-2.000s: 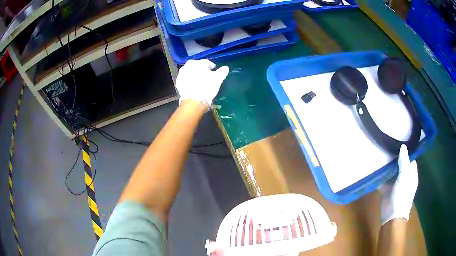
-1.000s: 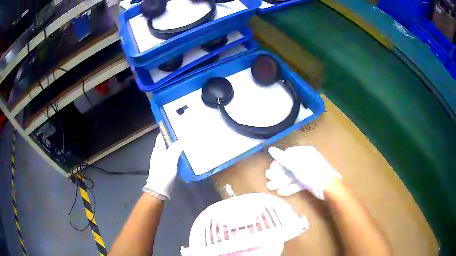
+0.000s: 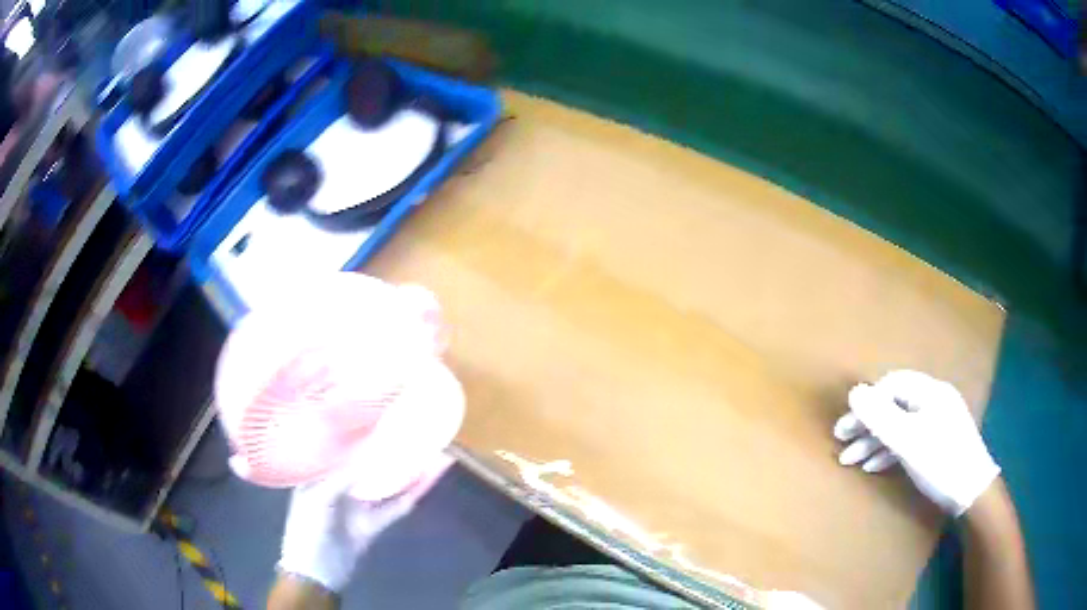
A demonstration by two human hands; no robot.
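A blue tray [image 3: 364, 253] lies at the upper left, blurred, with a white liner. A black headset [image 3: 290, 181] with two round ear cups lies in it, and a small dark part [image 3: 242, 244] is on the liner. My left hand [image 3: 322, 530], white-gloved, is below the pink fan [image 3: 316, 405] at the lower left. Its fingers are partly hidden, and whether it grips the fan is unclear. My right hand [image 3: 924, 439], white-gloved, is low over the right end of the cardboard, its fingers loosely curled and apart, with nothing visible in it.
Brown cardboard [image 3: 668, 334] covers the bench, with a worn front edge. Stacked blue trays [image 3: 179, 215] with headsets stand left of the tray. The dark green belt [image 3: 715, 131] runs behind. A shelf rack [image 3: 89, 322] stands at the left.
The view has swung right, so tray and fan appear further left. My left hand has left the tray's edge and is below the fan. My right hand has moved right, away from the tray.
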